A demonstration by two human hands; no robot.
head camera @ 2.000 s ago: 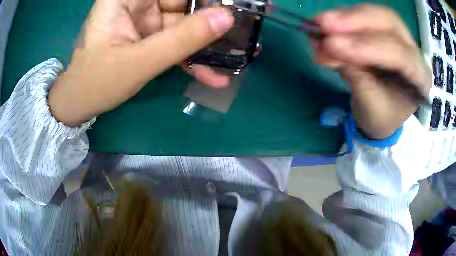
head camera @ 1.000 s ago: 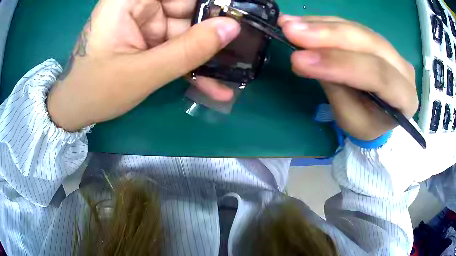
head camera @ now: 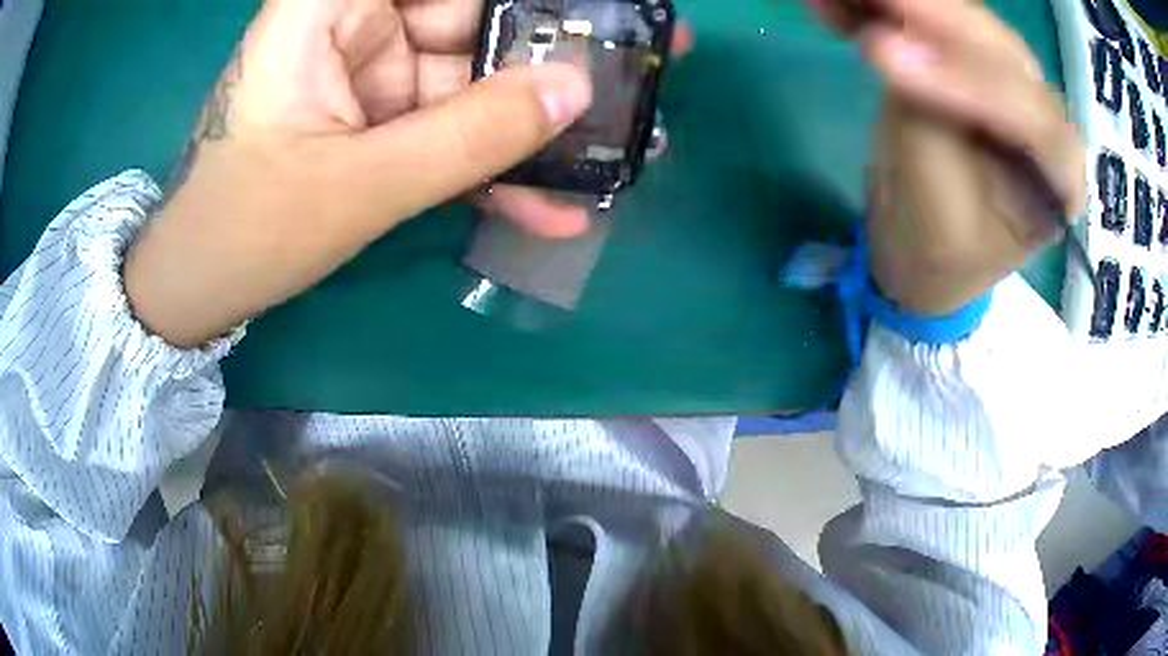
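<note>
My left hand (head camera: 372,154) holds a black rounded rectangular device housing (head camera: 615,96) at the top centre, thumb across its inner face and a fingertip under its lower edge. Small gold and silver parts show near its top. My right hand (head camera: 973,141) is at the upper right, apart from the housing, blurred and cut off by the top edge. It holds dark tweezers (head camera: 1031,186), whose rear part shows along the hand; their tip is out of view.
A flat grey-brown adhesive-backed sheet (head camera: 544,263) with a clear film edge lies on the green mat (head camera: 692,346), partly under the housing. A white tray (head camera: 1082,288) with rows of black parts stands at the right edge. A blue wrist strap (head camera: 929,327) is on my right wrist.
The tweezers were at the housing's top edge; my right hand has moved up and right, away from it. The housing has shifted slightly up and left in my left hand.
</note>
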